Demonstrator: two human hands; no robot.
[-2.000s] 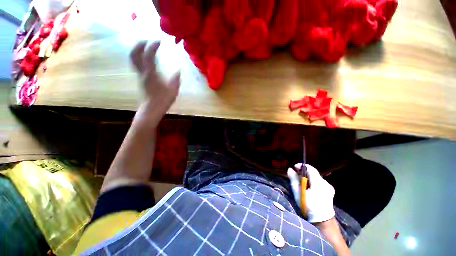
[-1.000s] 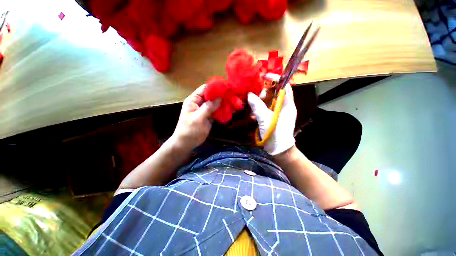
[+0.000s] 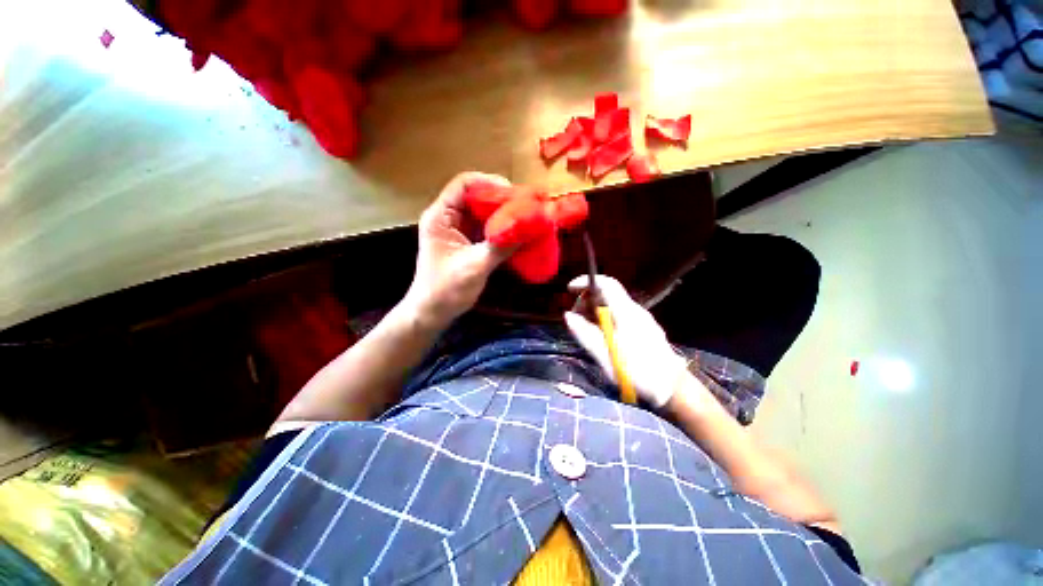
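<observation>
My bare left hand [image 3: 448, 258] holds a rounded red fabric piece [image 3: 528, 235] just in front of the table edge. A short red fabric end [image 3: 570, 210] sticks out of its right side. My right hand [image 3: 636, 343], in a white glove, holds scissors [image 3: 606, 326] by the yellow-orange handle. The dark blades point up toward the fabric end, with the tips close to it. I cannot tell whether the blades touch the cloth.
Flat red offcuts [image 3: 606, 137] lie near the edge of the wood-grain table [image 3: 789, 92]. A pile of red pieces [image 3: 332, 103] is at the far left. Dark containers with red pieces show under the table. A yellow plastic bag [image 3: 103, 504] is at lower left.
Since one second ago, the gloved hand has moved down and away from the red piece, and the scissors now point upward below its fabric end. The left hand still holds the piece, now turned.
</observation>
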